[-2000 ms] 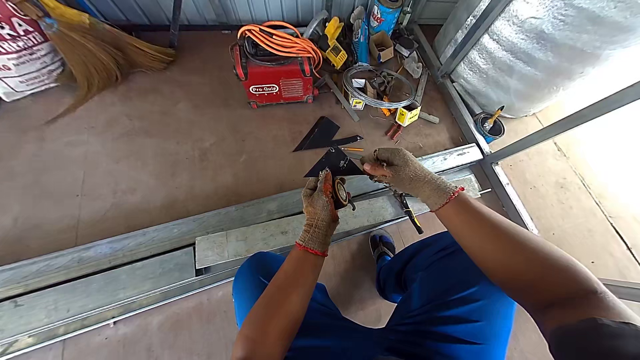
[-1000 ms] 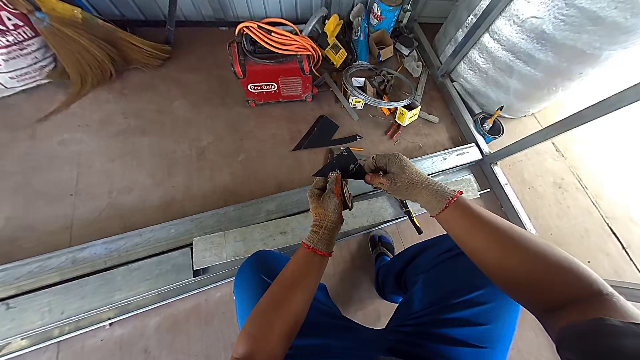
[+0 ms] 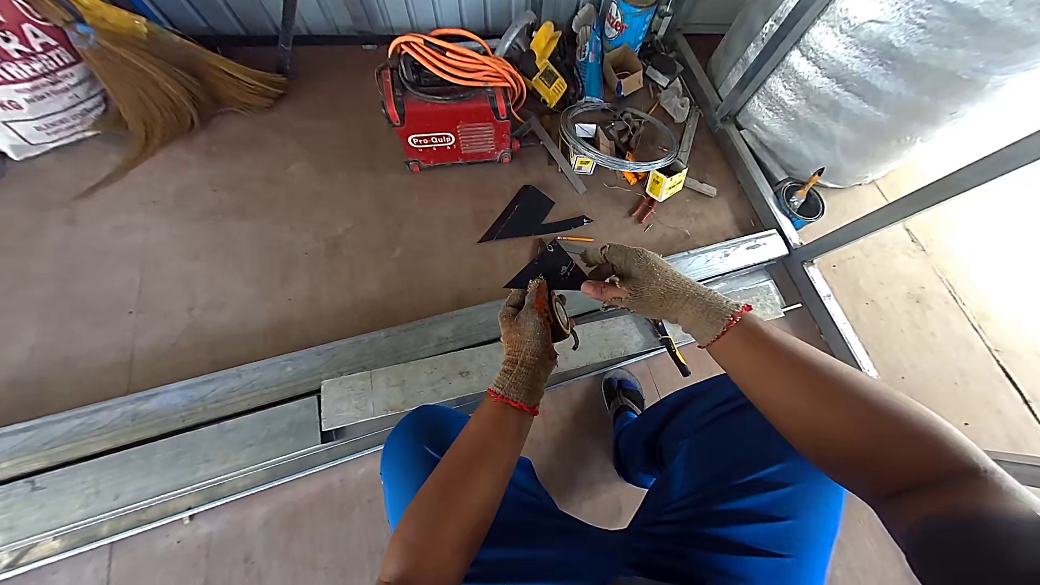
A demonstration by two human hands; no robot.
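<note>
A dark triangular piece of sheet [image 3: 552, 266] is held up between my two gloved hands. My left hand [image 3: 528, 329] grips its lower edge, with a round object, perhaps a tape measure [image 3: 561, 318], against the palm side. My right hand [image 3: 638, 280] is at the right corner of the piece, fingers closed on it; its fingertips are partly hidden. Just beyond, a second dark, V-shaped offcut [image 3: 526, 214] lies on the floor. A pencil [image 3: 575, 239] shows behind the held piece. Below my right hand, a black and yellow tool [image 3: 673, 349] leans by the metal bars.
Long metal bars [image 3: 244, 366] run across in front of my knees. Beyond them stand a red welding machine [image 3: 455, 130] with an orange cable, a wire coil [image 3: 621, 166] and red-handled pliers [image 3: 644, 210]. A metal frame [image 3: 821, 305] and a can with a brush [image 3: 800, 203] are at right.
The dark piece has been turned and shifted slightly between my hands. Both hands stay close together above the metal bars.
</note>
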